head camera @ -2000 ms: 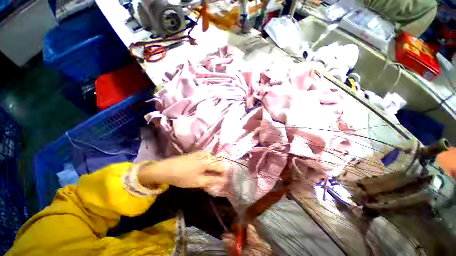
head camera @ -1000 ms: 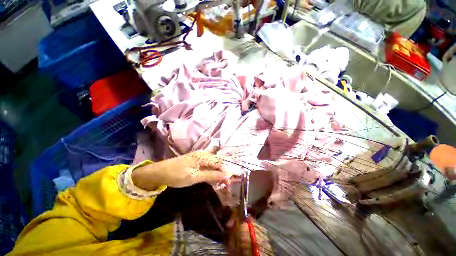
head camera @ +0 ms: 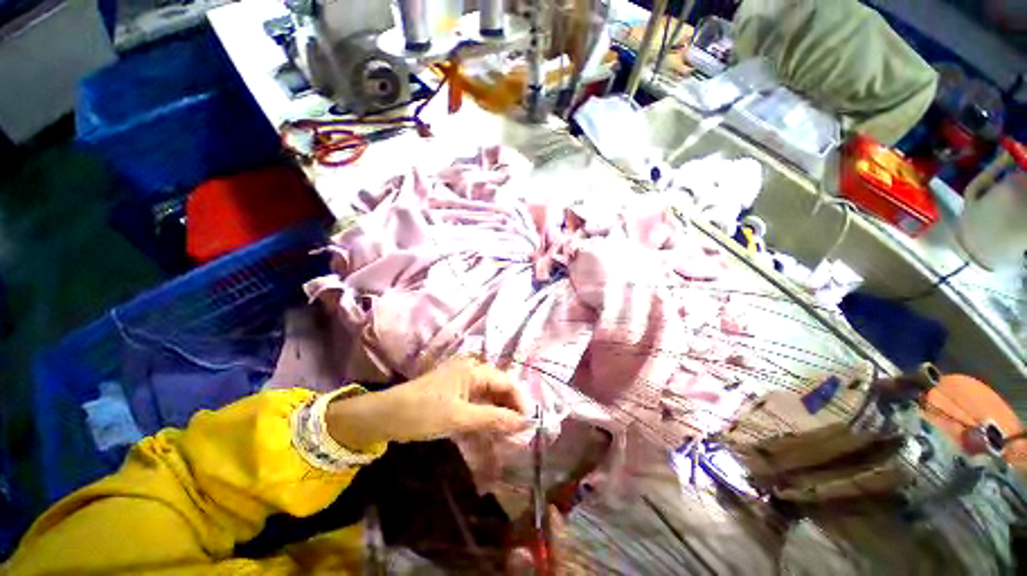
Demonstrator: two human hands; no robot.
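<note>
A heap of pale pink cloth pieces (head camera: 451, 259) fans out on the table in front of me. My left hand (head camera: 451, 403) is at the near edge of the heap, thumb and fingers closed on an edge of a pink piece. My right hand (head camera: 527, 551) is low in the picture, dark, blurred and partly cut off. It holds red-handled scissors (head camera: 539, 484), whose narrow blades point up at the cloth beside my left fingertips. Whether the blades touch the cloth is unclear. Dark strands cross the view.
The sewing machine (head camera: 833, 444) stands at right, its needle area lit. Another pair of red-handled scissors (head camera: 338, 144) lies near a far machine (head camera: 377, 79). Blue crates (head camera: 79, 349) and a red container (head camera: 242, 212) are at left. A trough, a red box (head camera: 890, 186) and a person's sleeve (head camera: 839, 62) are beyond.
The view has shifted, and more of the far person's sleeve shows. My left hand stays at the near cloth edge. The scissors stay beside it, their blades now looking narrower.
</note>
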